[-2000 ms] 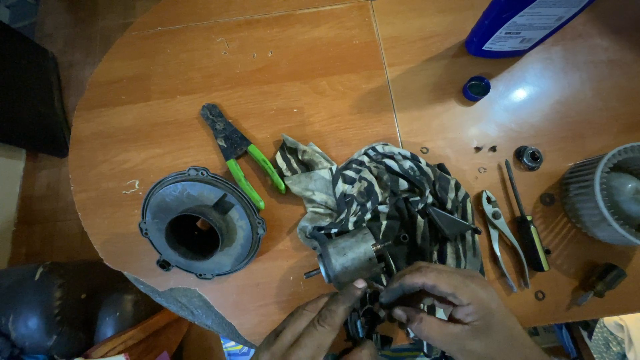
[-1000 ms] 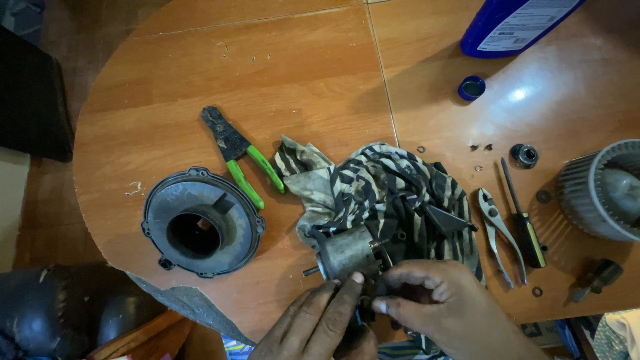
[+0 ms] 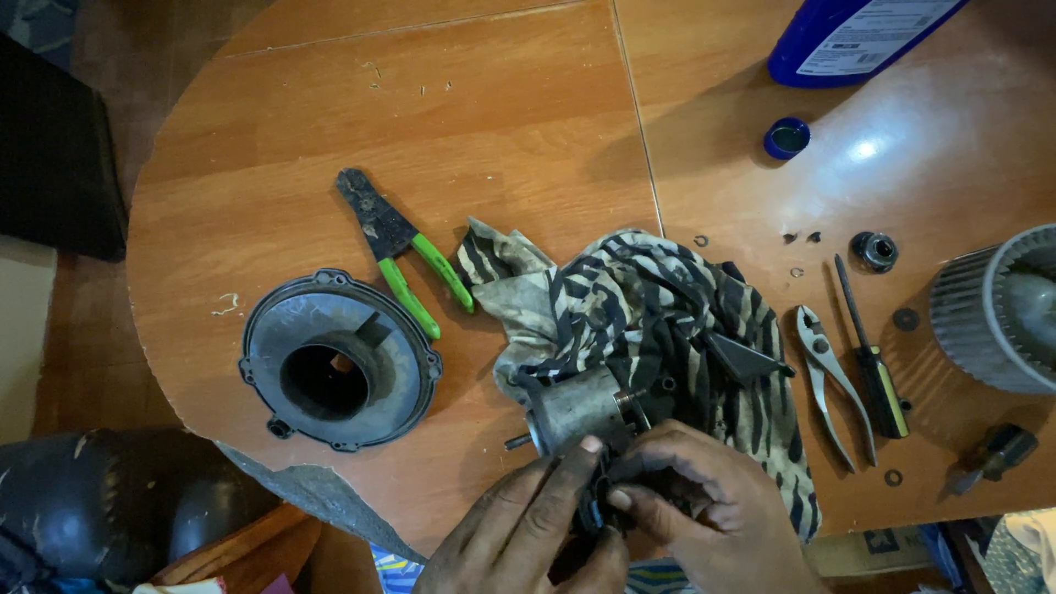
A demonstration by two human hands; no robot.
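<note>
Near the front table edge, my left hand [image 3: 528, 520] grips a small black plastic part [image 3: 596, 503] from the left. The fingertips of my right hand [image 3: 709, 503] pinch at its right side; fingers hide much of it. Just beyond them a cylindrical metal motor [image 3: 573, 408] lies on its side, its shaft pointing left, against a zebra-striped cloth [image 3: 652, 289]. A black triangular piece [image 3: 742, 359] rests on the cloth. To the left is a round black plastic housing [image 3: 404, 396] with a central opening, and green-handled wire strippers [image 3: 404, 247] lie beyond it.
Slip-joint pliers [image 3: 832, 375], a screwdriver [image 3: 879, 388], a stubby screwdriver [image 3: 1002, 454], a round black fitting [image 3: 874, 251] and several washers lie on the right. A blower wheel [image 3: 961, 318] stands at the far right. A blue bottle [image 3: 858, 41] and its blue cap [image 3: 786, 138] are at the back.
Both hands stay around the black part beside the motor, with small shifts of the fingers. The tools and other parts have not moved.
</note>
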